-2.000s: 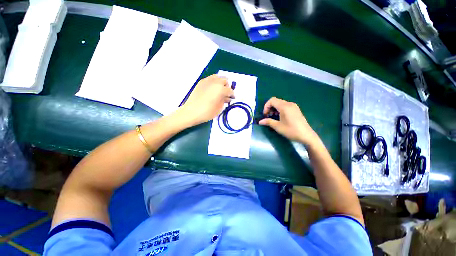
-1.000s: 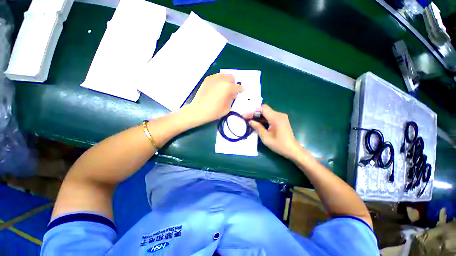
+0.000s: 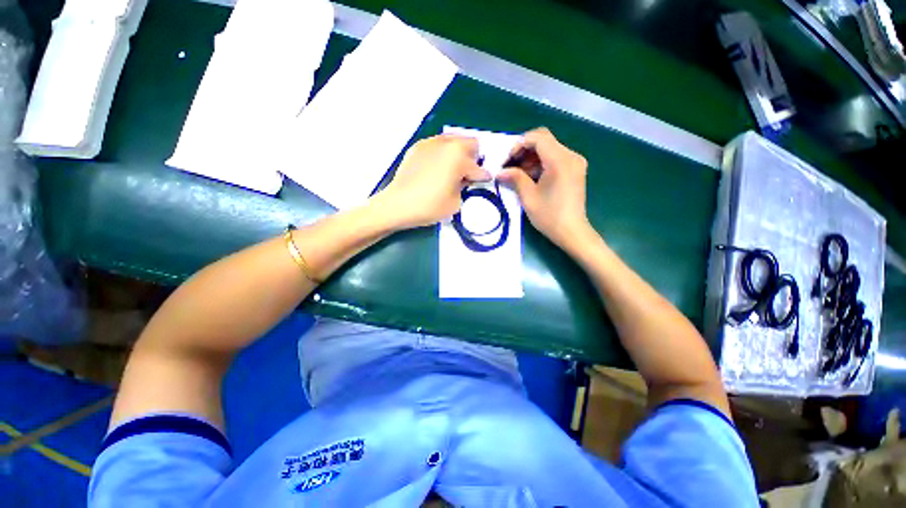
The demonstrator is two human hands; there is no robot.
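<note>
A white card (image 3: 482,275) lies on the green bench in front of me. A black coiled cable (image 3: 504,233) rests on its middle. My left hand (image 3: 437,177) is over the card's upper left, fingers bent at the top of the coil, with a small dark piece showing at the fingertips. My right hand (image 3: 551,184) is at the card's upper right and pinches a dark end of the cable between thumb and fingers. The fingertips of both hands are close together above the coil. What the left fingers grip is partly hidden.
White cards (image 3: 373,104) and another white stack (image 3: 253,94) lie to the left, with notched white trays (image 3: 79,74) farther left. A pale tray (image 3: 740,367) with several black coils stands at right. A printed box (image 3: 755,69) is beyond the metal rail (image 3: 596,99).
My right hand has moved up from beside the coil to the card's top, close to my left fingertips. The coil has shifted slightly up and right. The printed box on the belt has changed position.
</note>
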